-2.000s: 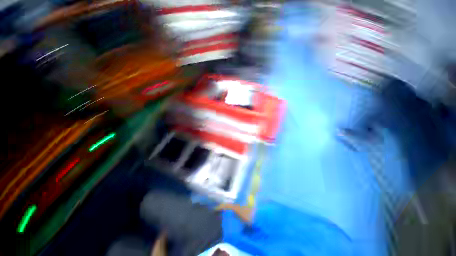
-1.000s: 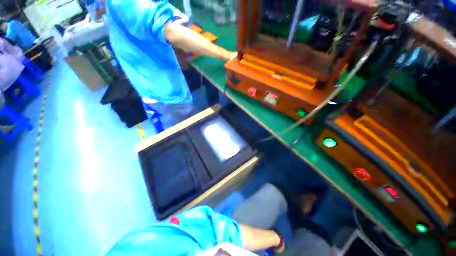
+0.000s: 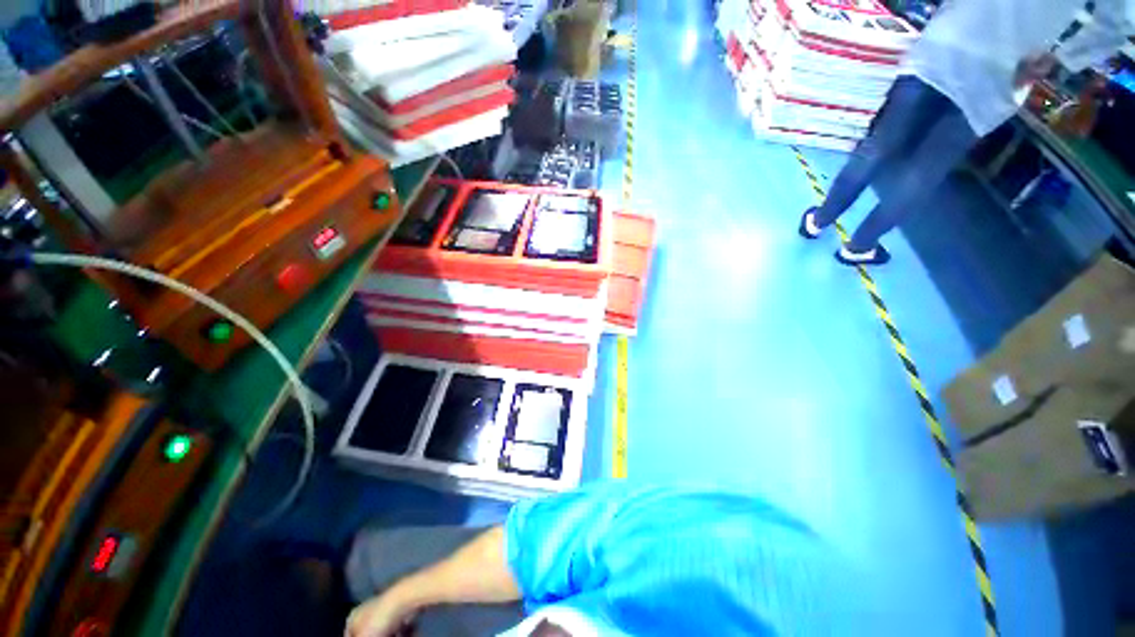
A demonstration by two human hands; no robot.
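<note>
My right hand (image 3: 380,616) is small and partly cut off at the bottom edge, over my grey-trousered leg. I cannot tell if it holds anything. My left hand is out of view. A white foam tray (image 3: 463,475) lies low beyond my leg, with two black tablet units (image 3: 464,421) and one silver-grey unit (image 3: 537,429) in its slots. Behind it, a red foam tray (image 3: 498,264) tops a taller stack, with silver-grey units (image 3: 563,228) in its slots.
Press machines (image 3: 268,249) stand on the green bench (image 3: 280,386) at left, with a pale air hose (image 3: 280,361) hanging across. More stacked trays (image 3: 429,87) stand behind. A person (image 3: 927,112) stands across the blue floor; cartons (image 3: 1046,398) stand at right.
The view has swung from the black-insert carton and neighbour at left back to the foam trays at right. My left forearm has left the picture and my right forearm shows.
</note>
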